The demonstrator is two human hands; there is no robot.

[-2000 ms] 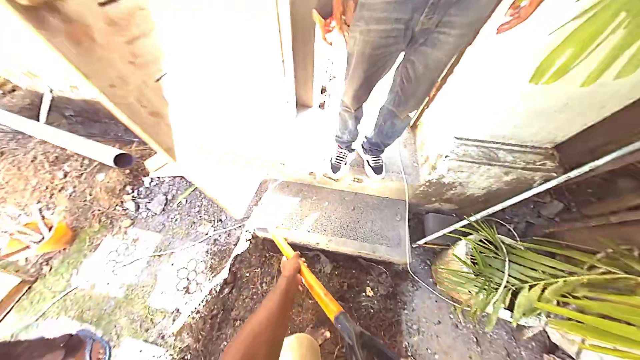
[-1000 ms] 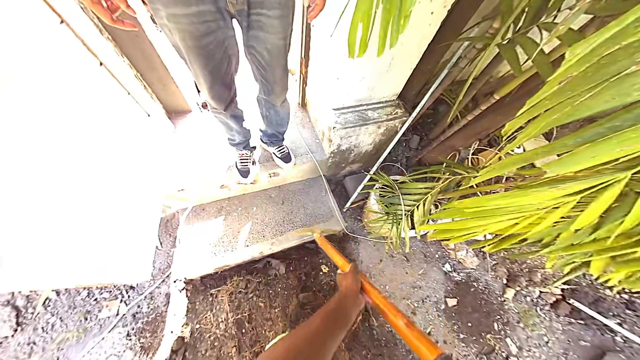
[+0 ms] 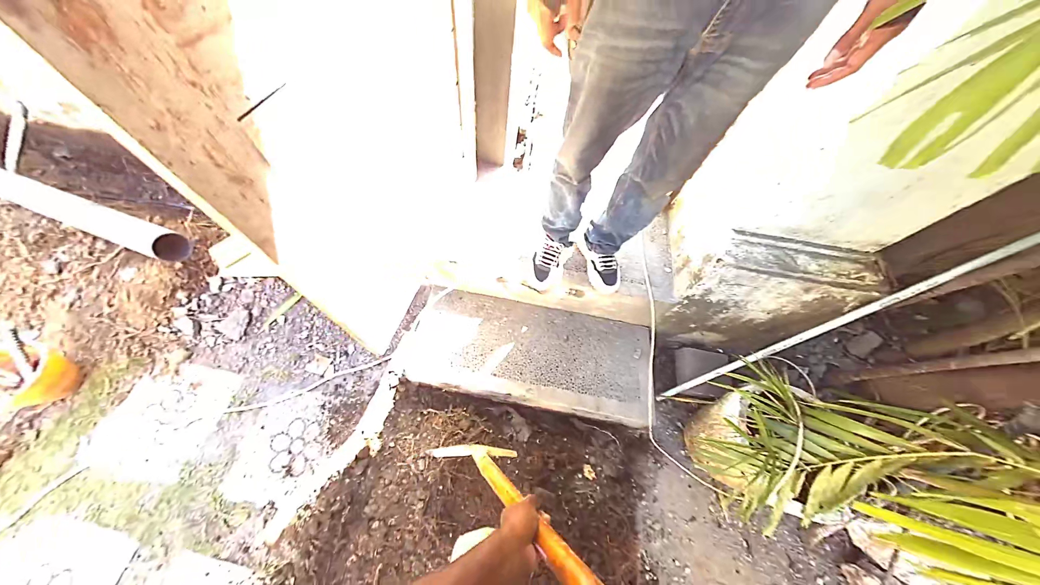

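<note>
My left hand grips the orange handle of a pick or mattock, its forearm entering from the bottom edge. The tool's narrow, pale head lies over dark, root-filled soil, a little in front of a concrete step. The handle slants down to the right and leaves the frame. A pale rounded thing, unclear what, shows beside my left wrist. My right hand is not in view.
A person in jeans stands on the doorway ledge above the step. A thin cable crosses the step's right end. A white pole and palm fronds lie right; patterned pavers and a pipe are left.
The tool's head was at the step's front edge one second ago and now lies over the soil left of there. The view has swung back to the left.
</note>
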